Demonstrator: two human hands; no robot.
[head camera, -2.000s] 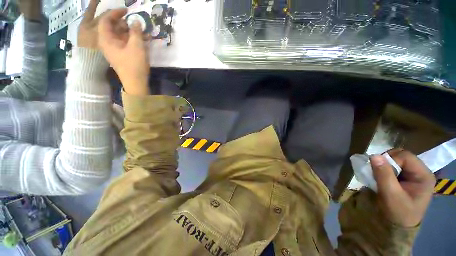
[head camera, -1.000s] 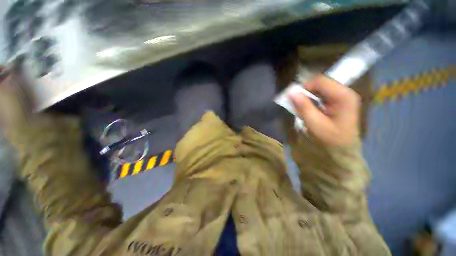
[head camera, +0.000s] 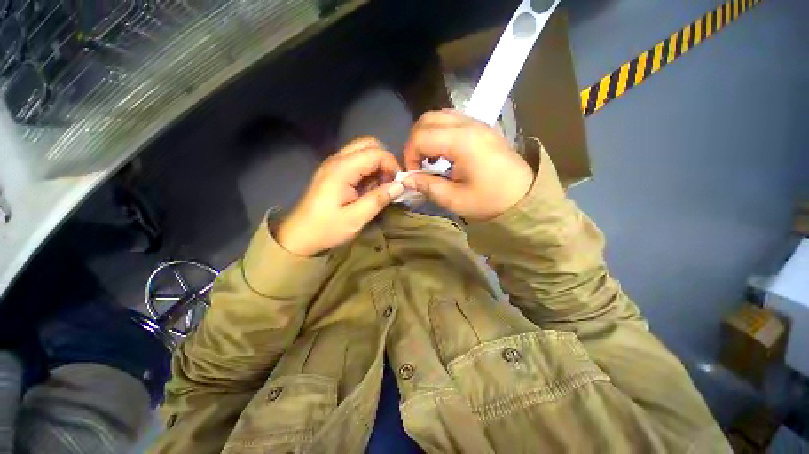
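My left hand (head camera: 341, 197) and my right hand (head camera: 470, 167) meet over my lap, fingertips almost touching. Both pinch a small crumpled white piece of release liner (head camera: 410, 181) between thumb and fingers. A long white liner strip (head camera: 502, 75) runs from behind my right hand up to the top edge, with grey discs (head camera: 524, 25) showing near its upper end. Whether a disc sits in the pinched piece is hidden by my fingers.
Clear blister trays (head camera: 191, 97) lie on the white bench (head camera: 31, 208) at upper left. An open cardboard box (head camera: 552, 97) stands below, behind the strip. A metal stool base (head camera: 180, 293) is at lower left. Yellow-black floor tape (head camera: 665, 55) and boxes (head camera: 752, 337) are at right.
My left hand has left the small round module at the bench and come to my right hand over my lap. The view has swung right, away from the bench and the other worker's arm.
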